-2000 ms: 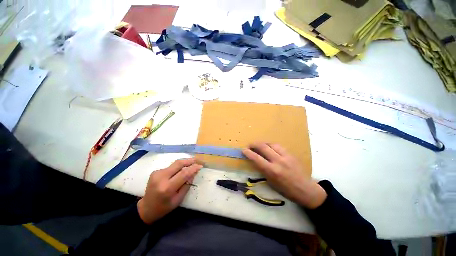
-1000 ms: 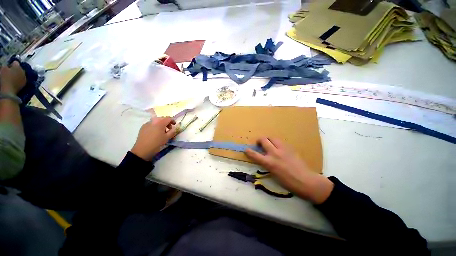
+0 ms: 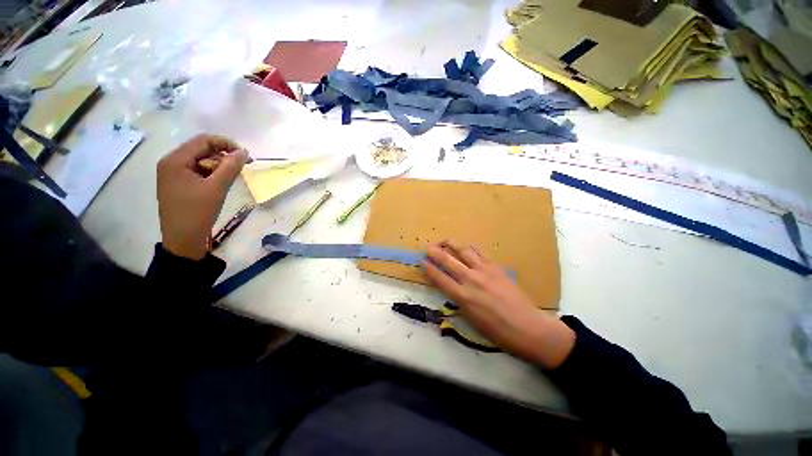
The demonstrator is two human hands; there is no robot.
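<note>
My right hand (image 3: 485,298) lies on the narrow blue strap (image 3: 334,251), fingertips pressing it onto the tan-brown punching board (image 3: 463,214). The strap runs left past the board's edge, folds back at a loop, and its dark part runs down-left toward my left sleeve. My left hand (image 3: 198,191) is raised left of the board, fingers pinched on a slim tool with a bit of orange-yellow showing and a thin tip pointing right; the fingers hide most of it. Black-jawed pliers (image 3: 436,316) lie at the board's front edge, partly under my right hand.
Two slim green-handled tools (image 3: 356,203) and a red-and-black tool (image 3: 231,225) lie left of the board. Behind are a round white parts dish (image 3: 385,153) and a strap pile (image 3: 427,100). A dark blue strap (image 3: 677,220) lies right; cut panels (image 3: 623,53) are far right.
My left hand has moved from the board's front left corner to the tools, then up and left, and now holds a slim tool. My right hand stays on the strap. The view has shifted.
</note>
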